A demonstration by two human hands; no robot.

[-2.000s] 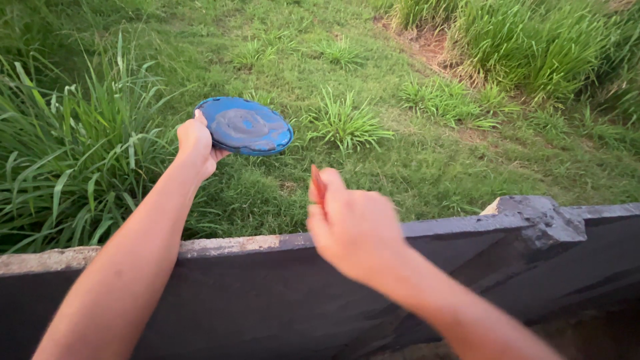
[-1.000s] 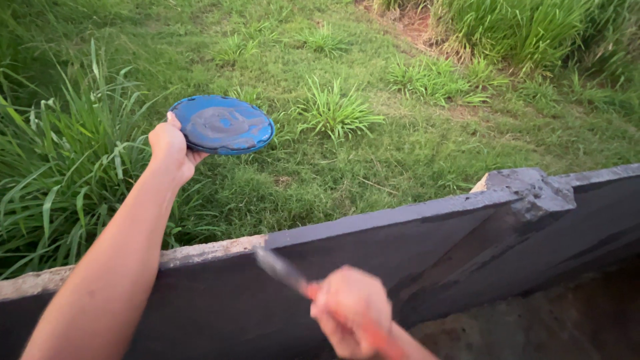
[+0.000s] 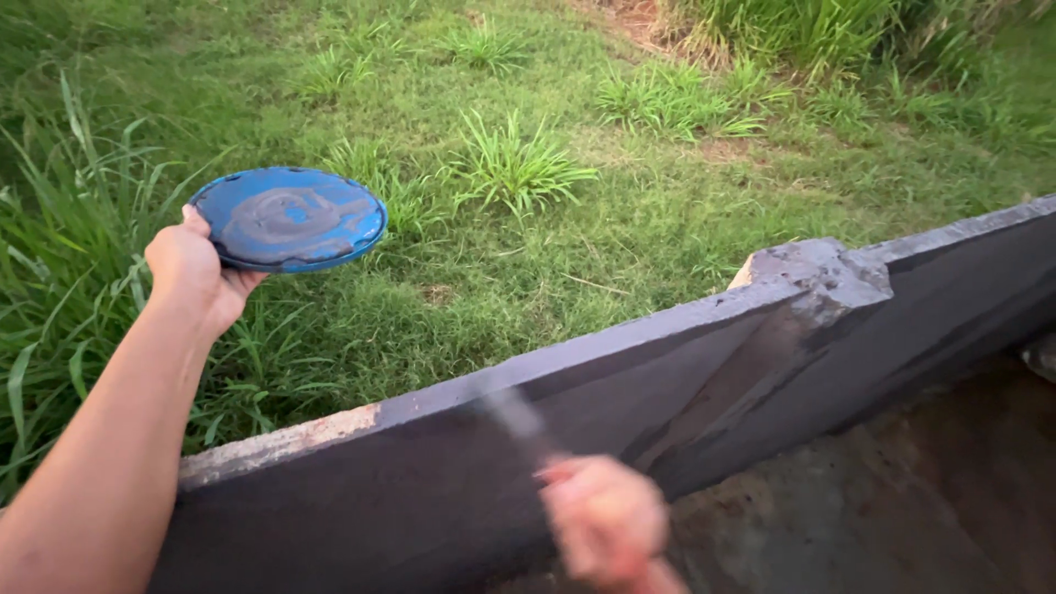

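Note:
My left hand (image 3: 202,268) holds a round blue plastic lid (image 3: 293,216) by its left edge, out over the grass; dark grey paint is smeared on its upper face. Blurred by motion, my right hand (image 3: 606,520) grips the reddish handle of a paintbrush (image 3: 516,412). The brush's pale, blurred head is at the top edge of a low wall (image 3: 445,470); whether it touches cannot be told. Dark grey paint covers the wall's inner face and most of its top. A stretch of the top at the left is bare, pale and rough.
A rough concrete post top (image 3: 825,272) juts above the wall at the right. Beyond the wall lies grass (image 3: 396,322) with leafy tufts, and tall blades stand at the left. A dark, stained floor (image 3: 858,495) is on the near side at the lower right.
My right hand has moved down from above the wall top to its near side, and the brush head now shows by the top edge. The left hand still holds the lid.

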